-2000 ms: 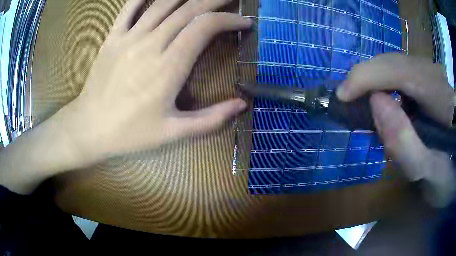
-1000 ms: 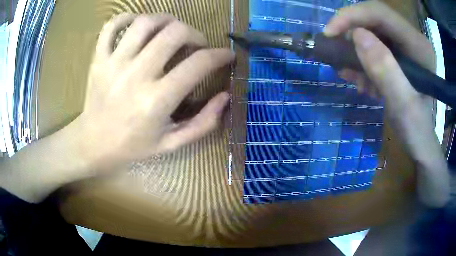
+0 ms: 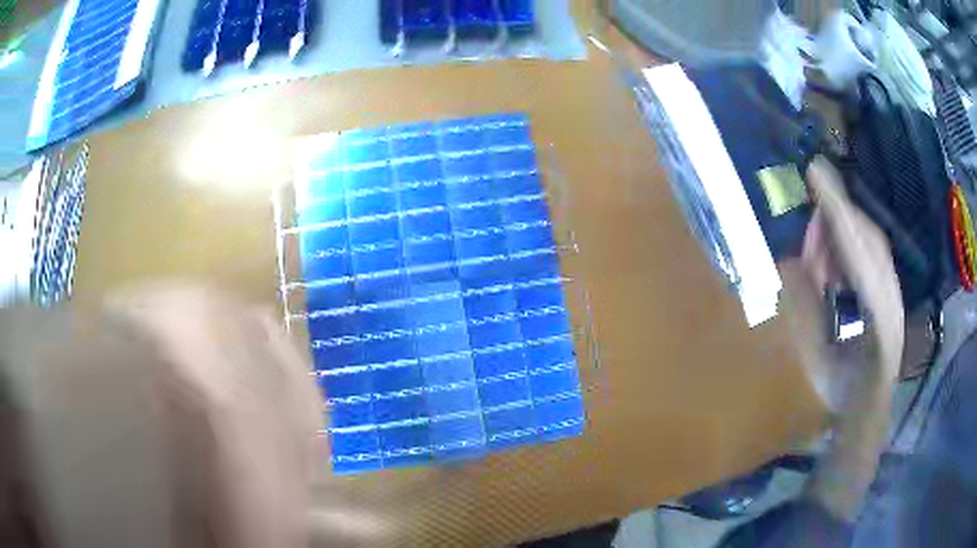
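Note:
A sheet of blue solar cells (image 3: 439,289) lies flat on the brown mat (image 3: 664,428), with silvery ribbons running across it. A thin silvery bus ribbon (image 3: 282,252) lies along its left side, across the ribbon ends. My left hand (image 3: 182,417) is large and blurred at the lower left, left of the sheet; its fingertips cannot be made out. My right hand (image 3: 846,257) is blurred at the far right, beyond the mat's edge, beside dark equipment. Whether it holds the soldering iron cannot be seen.
White strips (image 3: 720,198) and silvery ribbons lie right of the sheet. A yellow pad (image 3: 783,189) sits beside my right hand among cables. Ribbon stock (image 3: 59,230) lies at left. Dark blue cell stacks (image 3: 252,30) and a finished white-banded sheet (image 3: 91,64) lie at the far edge.
The view has shifted, showing the whole sheet and the far edge. My right hand has moved off the cells to the far right. My left hand has left the sheet's left edge for the lower left.

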